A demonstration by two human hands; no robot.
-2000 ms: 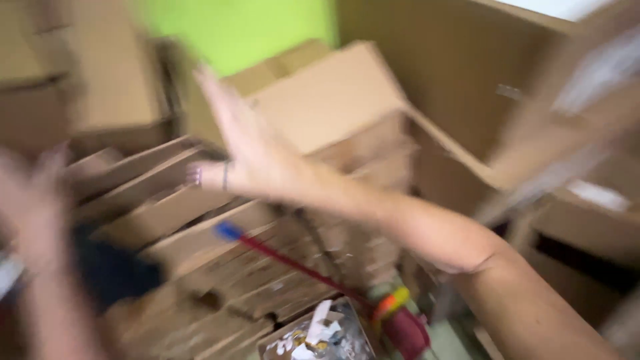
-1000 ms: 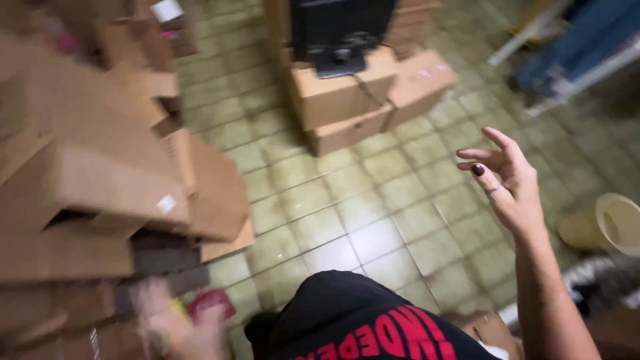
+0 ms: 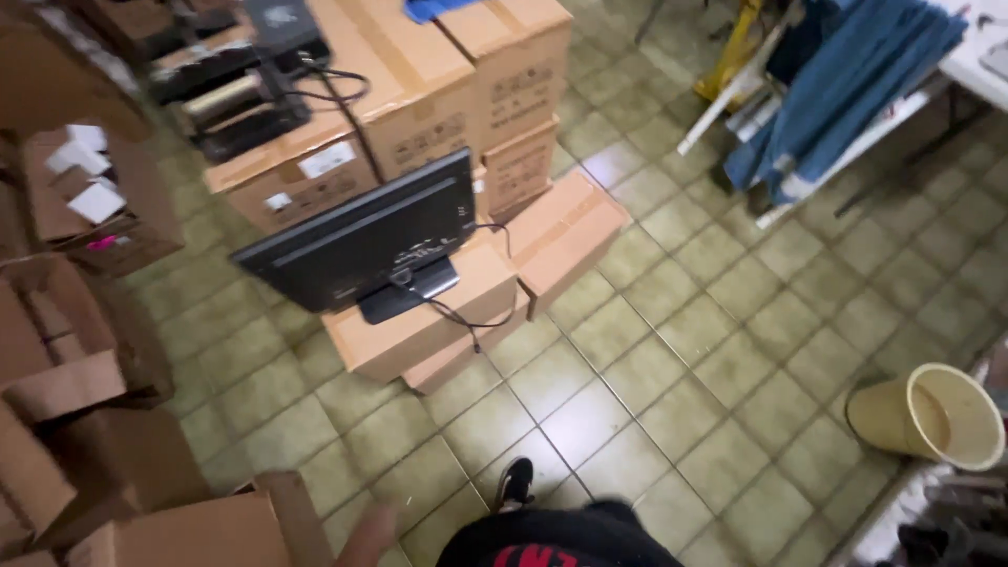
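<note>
Part of my left hand or forearm (image 3: 370, 535) shows, blurred, at the bottom edge, beside an open cardboard box (image 3: 197, 531); its fingers cannot be made out. My right hand is out of the frame. Ahead, a black flat-screen monitor (image 3: 370, 228), seen from behind, stands on a cardboard box (image 3: 433, 331), its black cable (image 3: 465, 319) hanging over the box. Behind it, a black device (image 3: 244, 87) with a roller rests on stacked, taped cartons (image 3: 417, 134). My black shoe (image 3: 516, 480) is on the tiled floor.
Open cardboard boxes (image 3: 71, 386) line the left side. A beige plastic bin (image 3: 921, 413) lies tilted or stands at the right. Blue fabric (image 3: 850, 94) hangs over a white frame at the upper right, near a white table (image 3: 980, 67).
The view has swung from the boxes to the floor and monitor. My right hand, raised with fingers apart one second ago, has left the frame.
</note>
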